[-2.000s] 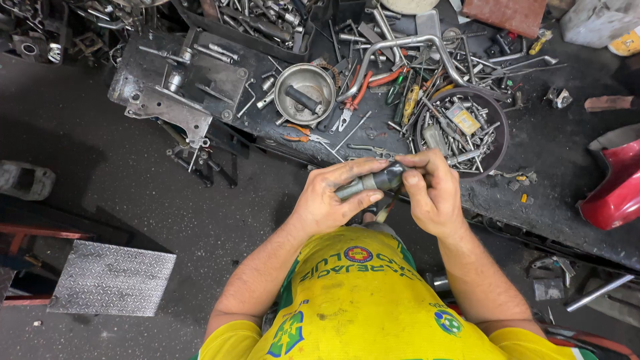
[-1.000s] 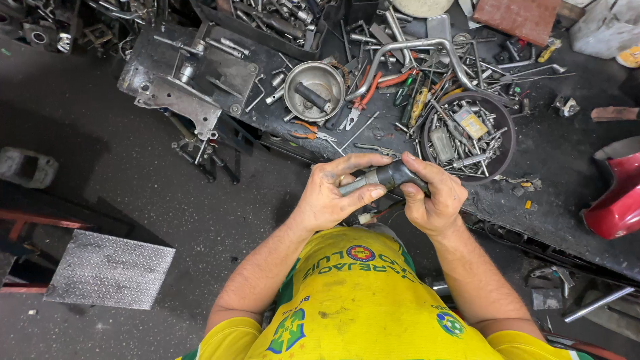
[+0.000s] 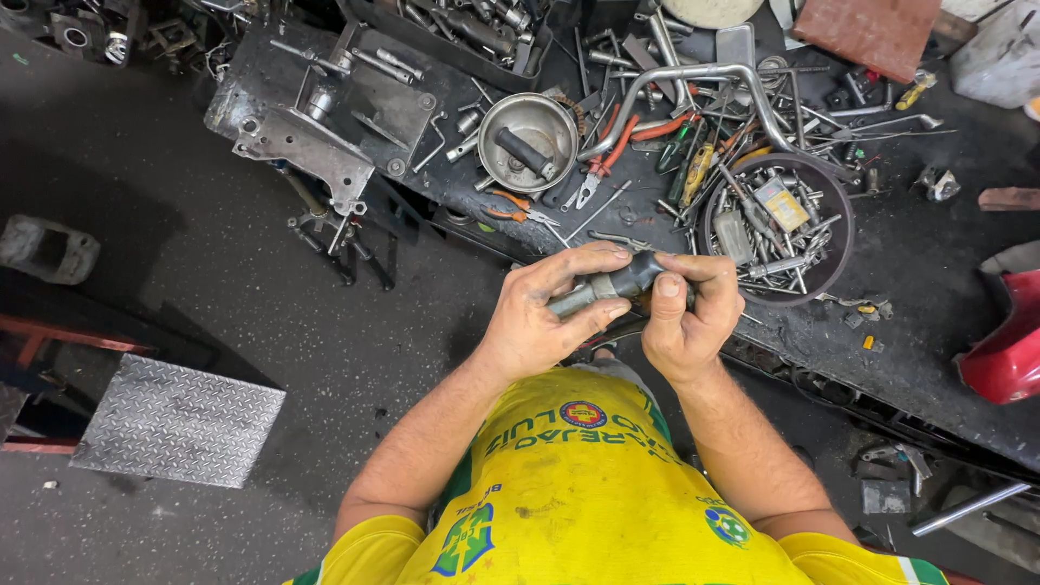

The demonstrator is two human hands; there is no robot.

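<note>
A grey metal cylindrical part with a black, rubber-like end is held level between my hands, just off the workbench's front edge. My left hand grips the grey shaft between thumb and fingers. Thumb and index finger of my right hand pinch the black end, partly hiding it. Beyond my hands on the bench are a metal bowl holding a dark cylindrical piece, orange-handled pliers, red-handled pliers and a round tub full of bits and small metal tools.
A steel fixture plate overhangs the bench at left. A bent metal tube lies over piled tools. The bench also bears a red painted part at right. Below left, a tread-plate step stands over the floor.
My right hand's fingers have shifted around the black end of the part. Both hands have kept hold of it throughout, and the things on the bench have not moved.
</note>
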